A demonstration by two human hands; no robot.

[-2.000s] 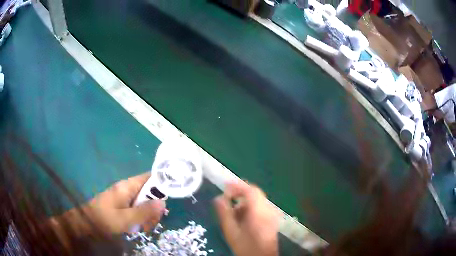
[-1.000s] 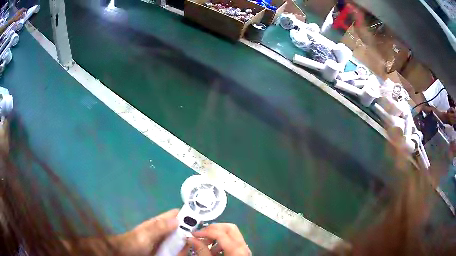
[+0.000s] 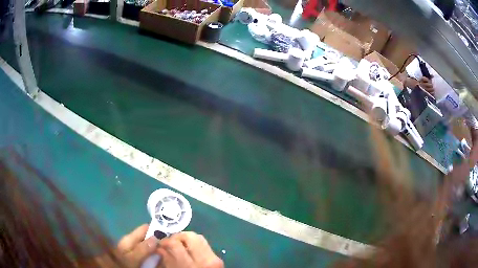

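A white handheld fan (image 3: 170, 210) is held near the bottom of the view, its round open head up and showing a ring with spokes and a hub. A dark oval mark shows on its handle just below the head. My left hand (image 3: 134, 246) grips the handle from the left. My right hand (image 3: 189, 251) is against the handle from the right, fingers bent over it just below the dark mark. Whether the right fingers hold a small part is hidden. The lower handle is mostly covered by the hands.
A green conveyor (image 3: 209, 141) runs beyond a pale rail (image 3: 157, 170). A post (image 3: 23, 57) stands at the far left. Across it lie heaped white fans (image 3: 340, 73), a brown box of small parts (image 3: 173, 21) and a dark round container (image 3: 212, 32). Another person's hand (image 3: 427, 84) shows at right.
The view has swung right. The fan and both hands now sit lower left in the picture. My right hand, apart from the fan two seconds ago, is at the handle and now covers more of it.
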